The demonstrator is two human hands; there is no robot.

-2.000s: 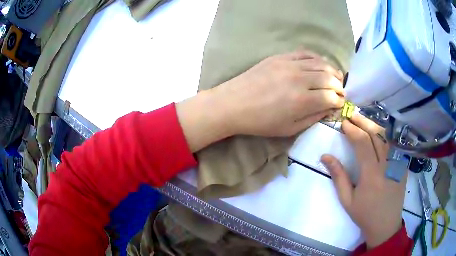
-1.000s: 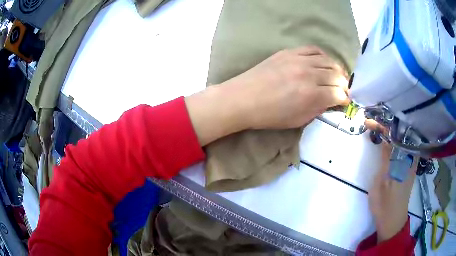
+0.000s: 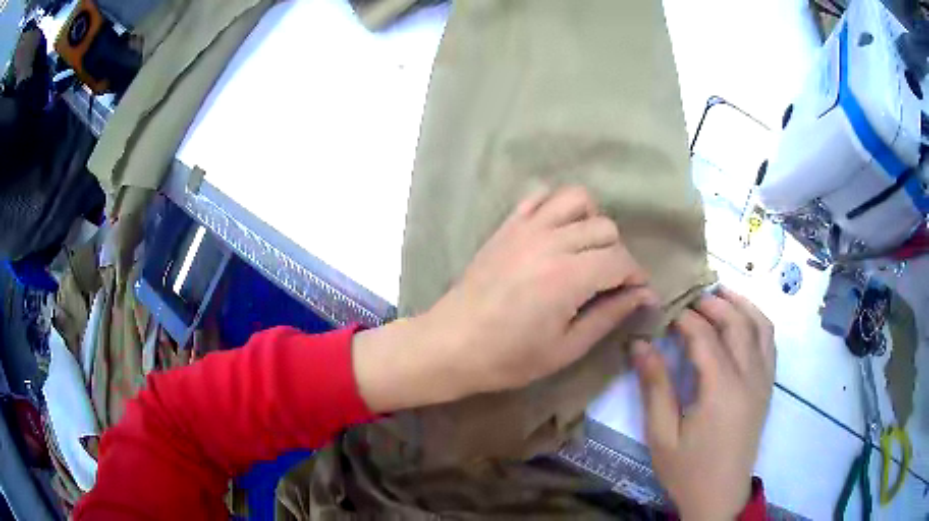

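Note:
A large khaki garment panel [image 3: 550, 92] lies across the white table and hangs over its front edge. My left hand [image 3: 540, 285] lies on the panel with its fingers bent, thumb and fingertips pinching cloth near the panel's right edge. My right hand [image 3: 713, 377] holds the same folded edge between thumb and fingers, just right of my left hand. The white sewing machine head [image 3: 851, 122] with a blue stripe is at the upper right. Its yellow guide [image 3: 754, 224] and needle area are apart from the cloth.
Scissors with a yellow loop [image 3: 894, 463] and a green loop lie at the right. A small khaki piece [image 3: 902, 356] lies above them. Long khaki pieces [image 3: 153, 112] hang over the table's left. A ruler tape [image 3: 295, 280] runs along the front edge. An orange-black device [image 3: 87, 41] is upper left.
Both hands and the panel have moved away from the needle, toward me and left. My right hand has come from beside the machine onto the cloth edge. The view has shifted.

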